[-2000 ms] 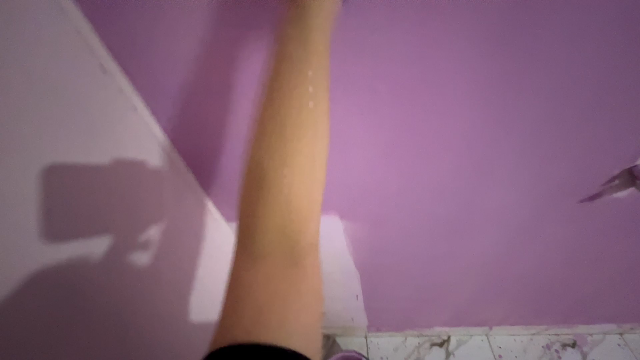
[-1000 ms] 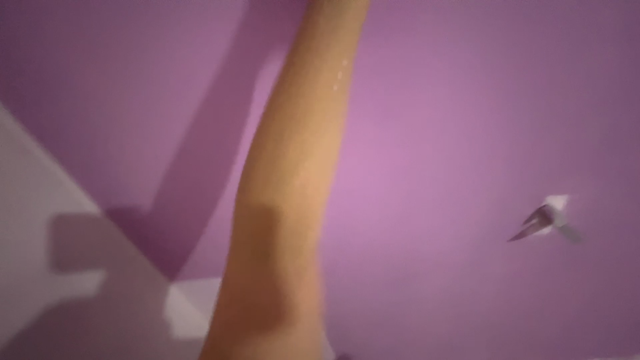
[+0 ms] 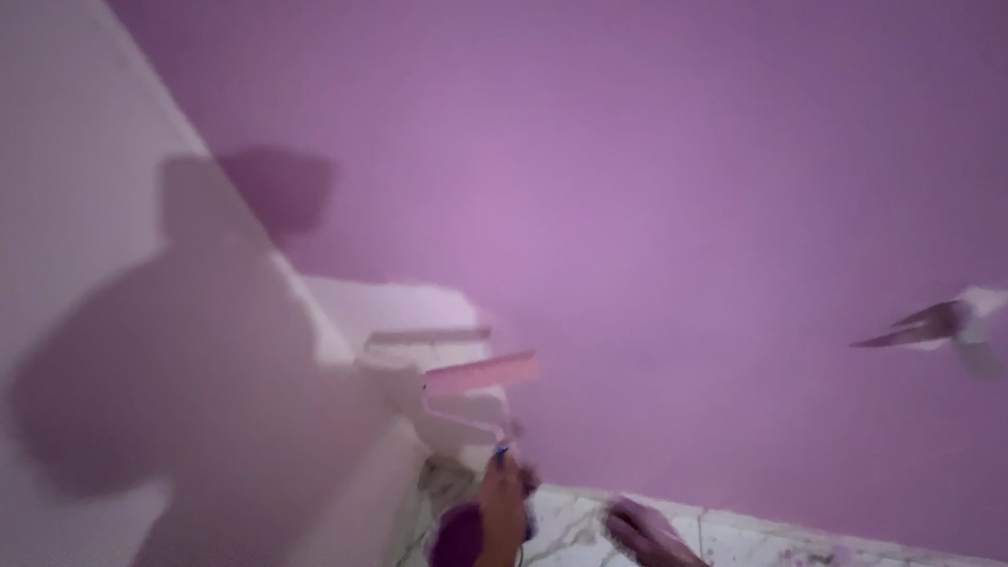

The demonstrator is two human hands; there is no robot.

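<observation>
My left hand [image 3: 504, 488] is low in the view, shut on the handle of a paint roller [image 3: 482, 373]. The roller's pink sleeve is raised in front of a white patch [image 3: 394, 303] low on the purple wall [image 3: 669, 236]; whether it touches the wall is unclear. A purple rounded thing [image 3: 457, 535], perhaps a paint container, is beside my left forearm. My right hand [image 3: 642, 528], blurred and purplish, is to the right above the floor; nothing can be made out in its fingers.
A pale wall [image 3: 71, 94] meets the purple one at the left, with a head-and-camera shadow over it. A pale fitting with dark pointed pieces [image 3: 929, 324] is on the purple wall at the right. Marbled floor tiles [image 3: 756, 535], spotted with purple, run along its base.
The bare arm that reached up across the view has come down. The roller and the hand on it now show low in the view, and a second hand has appeared at the bottom.
</observation>
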